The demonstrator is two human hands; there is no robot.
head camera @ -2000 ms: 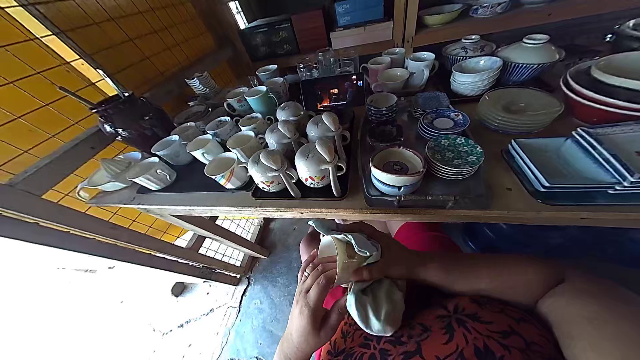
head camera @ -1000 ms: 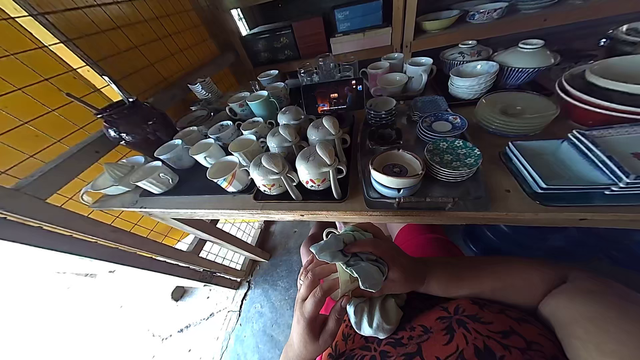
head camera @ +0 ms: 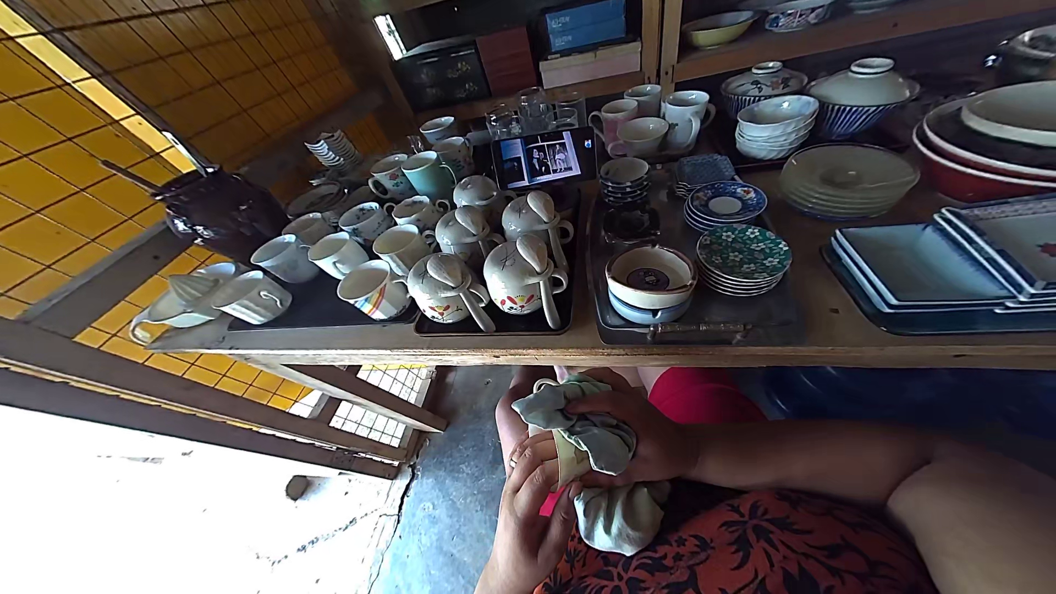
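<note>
Below the table edge, my left hand [head camera: 532,487] grips a cream ceramic cup [head camera: 571,459] from its lower left side. My right hand [head camera: 648,433] presses a pale green cloth [head camera: 590,425] against the cup's upper right side. The cloth covers much of the cup, and another bunched part of cloth [head camera: 620,518] hangs below, over my lap. A small loop, perhaps the cup's handle, shows at the top left of the cloth. My right fingertips are partly hidden by the cloth.
On the wooden table [head camera: 528,356] stand white mugs [head camera: 375,289], lidded cups with spoons [head camera: 520,276], stacked bowls [head camera: 652,285], green floral plates [head camera: 744,254] and square plates [head camera: 924,260]. A phone [head camera: 544,157] leans behind the cups. A dark jar [head camera: 223,210] stands at the left.
The cloth in my right hand has moved up over the cup, which showed more of its side two seconds ago. My left hand keeps its hold. The picture on the phone has changed.
</note>
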